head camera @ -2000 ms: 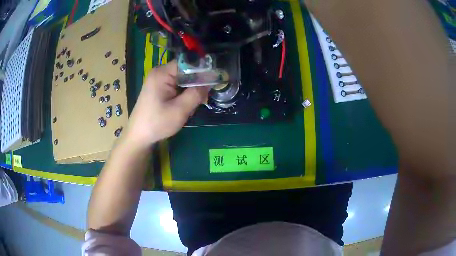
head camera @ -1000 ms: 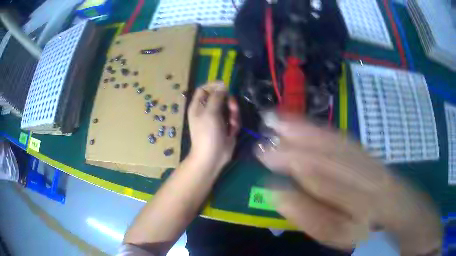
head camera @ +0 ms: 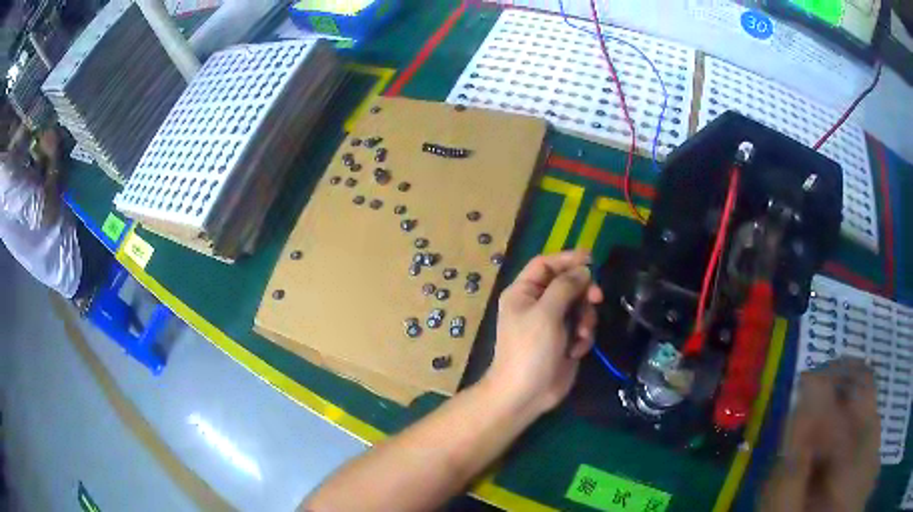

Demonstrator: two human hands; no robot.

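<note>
The black test fixture stands at the right, with its thick red handle lying forward. Its silver nest is under the clear plate. My left hand is just left of the fixture, thumb and fingertips pinched together; I cannot tell if a small part is between them. My right hand is blurred at the lower right, over the near edge of the right-hand white tray; its grip is unclear.
Brown cardboard with scattered small round components and a dark ribbed strip lies left. Stacked trays stand further left, white trays behind. A green label lies in front. A person is at the far left.
The view has turned left. My right hand has moved from in front of the fixture to the right-hand tray. My left hand has left the nest and stays beside the fixture.
</note>
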